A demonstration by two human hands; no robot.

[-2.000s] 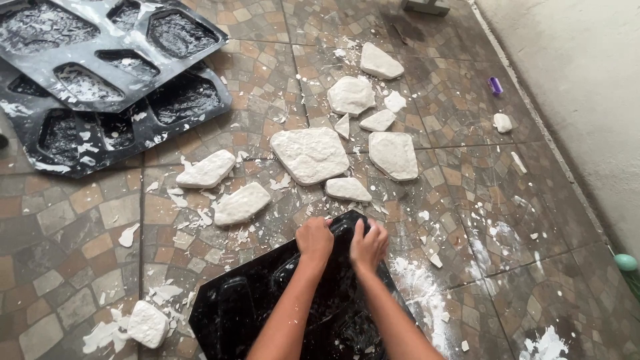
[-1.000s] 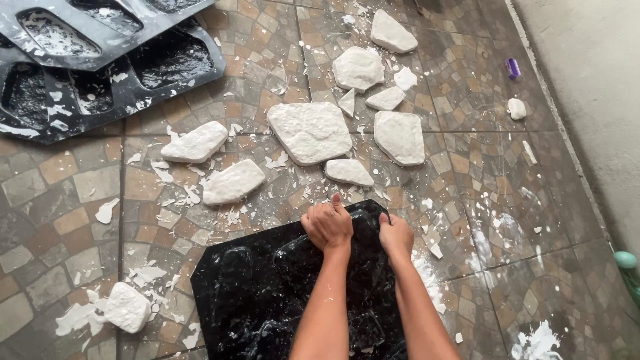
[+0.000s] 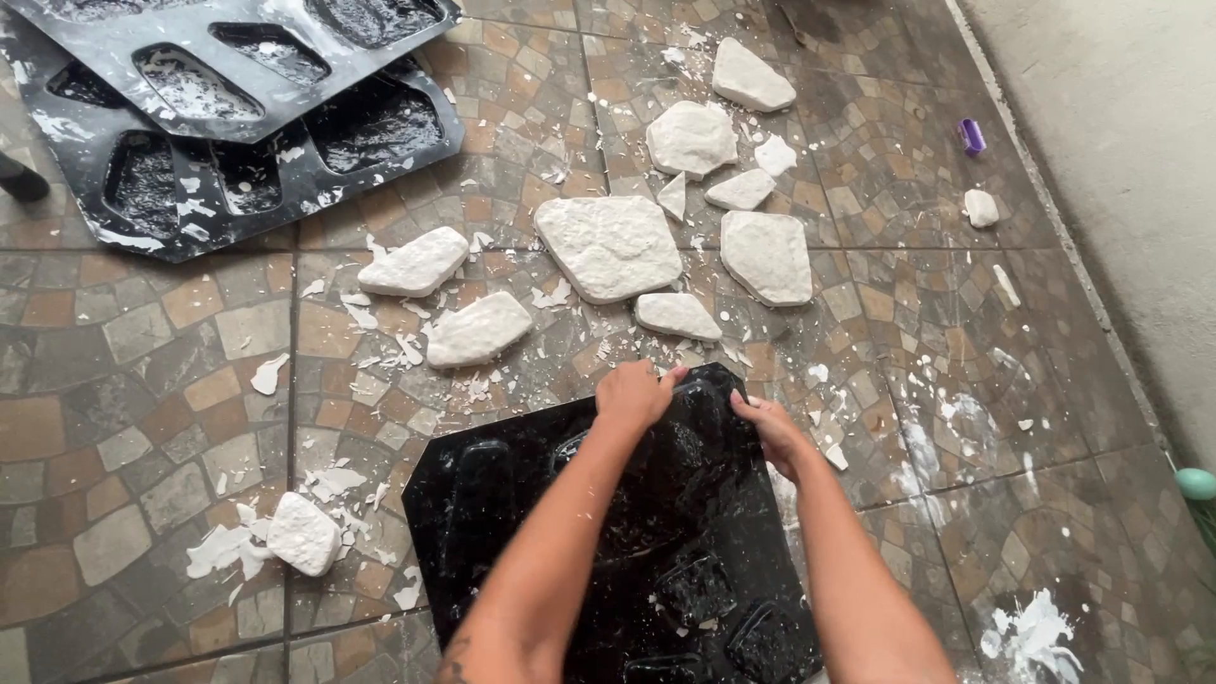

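Note:
A black plastic stone mold (image 3: 703, 513) lies face down on the tiled floor at the bottom centre. My left hand (image 3: 635, 391) grips its far edge, fingers curled over the rim. My right hand (image 3: 771, 435) holds its far right corner with the thumb on top; the other fingers are partly hidden. Just beyond the mold lie white plaster pieces cast like stones: a small one (image 3: 677, 315), a large one (image 3: 610, 247), and an angular one (image 3: 766, 257) to the right. Two oblong pieces, (image 3: 480, 330) one nearer and one farther (image 3: 415, 262), lie to the left.
Two more black molds (image 3: 237, 228) overlap at the upper left. A white cast piece (image 3: 304, 534) lies among flakes at the lower left, and more casts (image 3: 692, 140) lie farther off. A purple object (image 3: 971, 137) is near the wall (image 3: 1111, 133). Wet white plaster (image 3: 1034, 636) marks the lower right floor.
My left hand has moved from the mold's surface near its far edge onto the edge itself. My right hand has shifted slightly down the mold's right corner.

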